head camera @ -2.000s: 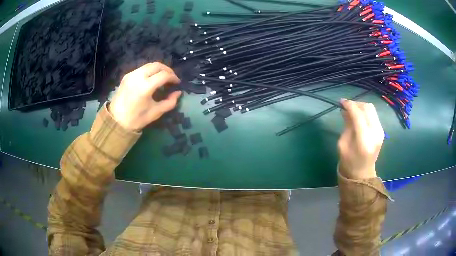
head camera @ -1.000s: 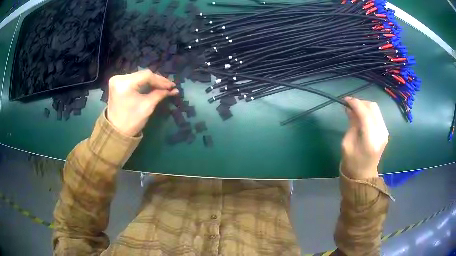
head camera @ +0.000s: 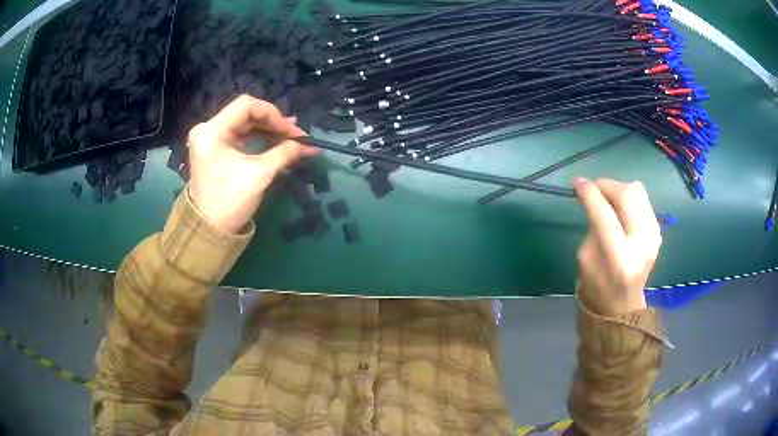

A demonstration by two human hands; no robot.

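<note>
A single black cable lead (head camera: 452, 172) is stretched between my hands above the bench, in front of the cable bundle. My left hand (head camera: 247, 157) pinches its left end between thumb and fingertips; the tip is hidden, and I cannot tell whether a black square is held there too. My right hand (head camera: 616, 234) grips the lead near its right end. A small blue end (head camera: 667, 220) shows just right of my right hand. Loose black squares (head camera: 339, 209) lie below and beyond my left hand.
The black tray (head camera: 94, 81) full of squares is at the far left. The cable bundle (head camera: 512, 77) fans across the back right, with red and blue ends (head camera: 682, 106) at its right. A lone black strip (head camera: 554, 168) lies below it. Another lead lies at the far right edge.
My left hand was empty of the cable and pinched near the squares; now it holds the lead's left end. The lead has come nearer to me and is straighter. My right hand keeps its grip.
</note>
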